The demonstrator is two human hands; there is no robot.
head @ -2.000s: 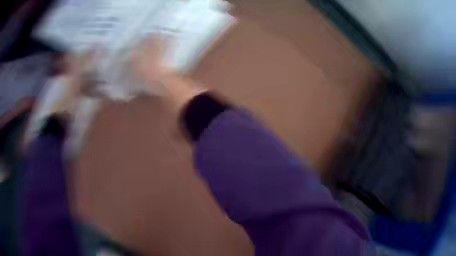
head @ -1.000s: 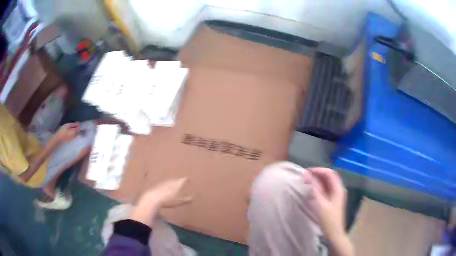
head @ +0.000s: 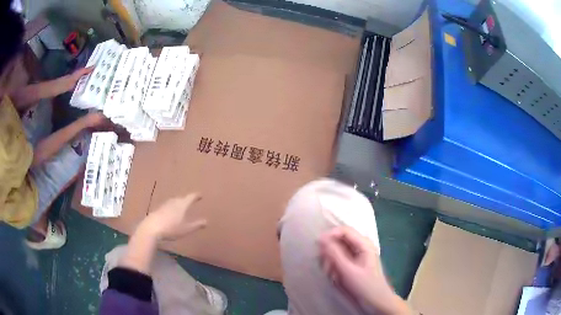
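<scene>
White toothbrush boxes (head: 170, 83) stand in several piles at the left of the flat brown cardboard sheet (head: 270, 92). A smaller pile (head: 107, 175) lies nearer me at the sheet's left edge. My left hand (head: 173, 220) is over the sheet's near left part, fingers spread, empty. My right hand (head: 349, 258) is at my right knee, fingers partly curled and slightly blurred; no object shows in it. Neither hand touches a box.
A coworker in yellow (head: 17, 166) is at the left, hands at the box piles. Black rollers (head: 369, 86) and brown curtain flaps (head: 408, 80) adjoin the blue machine (head: 473, 135). Another cardboard piece (head: 473, 271) lies at lower right.
My hands have come away from the boxes to their places near my knees. The coworker's hands have moved onto the far left boxes. The view has steadied.
</scene>
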